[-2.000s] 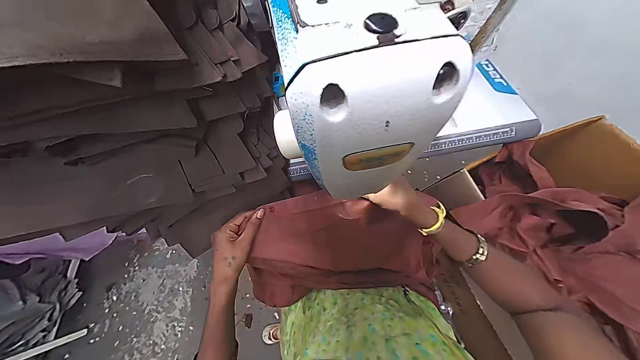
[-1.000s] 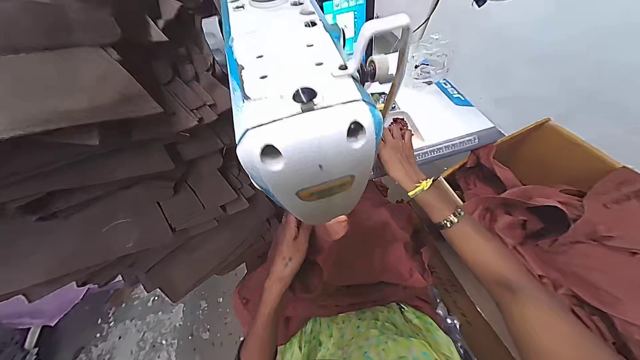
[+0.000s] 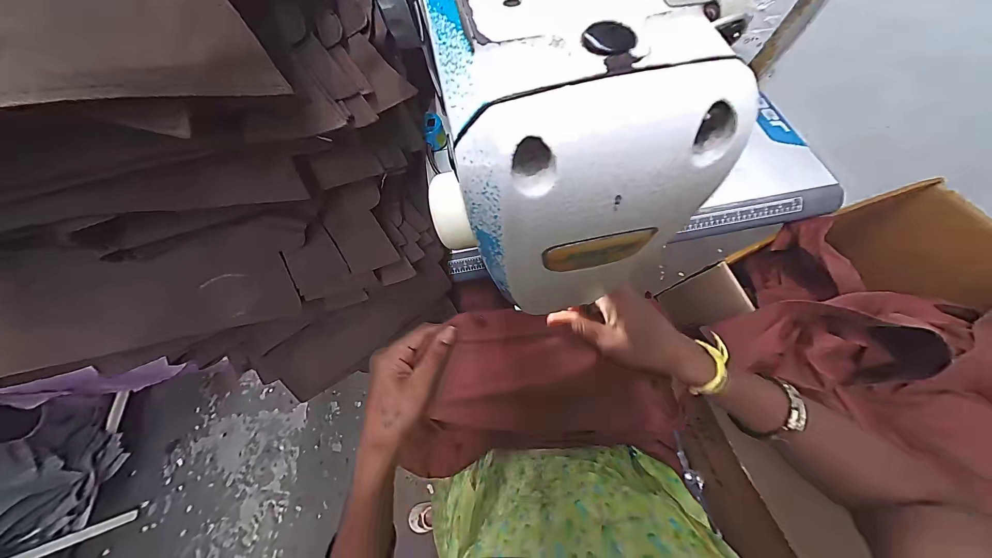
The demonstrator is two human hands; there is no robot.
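Note:
A white and blue sewing machine [image 3: 612,170] fills the upper middle of the head view; its needle is hidden behind the machine head. Dark red fabric [image 3: 535,380] hangs from just below the head down over my lap. My left hand [image 3: 411,372] pinches the fabric's left upper edge between thumb and fingers. Close under the machine head, my right hand [image 3: 620,329] grips the upper edge at the right, its fingertips partly blurred.
Stacks of dark brown cut fabric pieces [image 3: 155,263] rise at the left. At the right, a cardboard box [image 3: 922,240] holds more dark red fabric [image 3: 837,333]. Purple fabric [image 3: 93,380] and grey cloth [image 3: 54,465] lie low at the left, beside the scrap-strewn floor [image 3: 240,457].
One second ago my right hand was farther back, beside the machine head; it is now at the fabric's upper edge. My left hand has come out leftward from under the head. The view has shifted.

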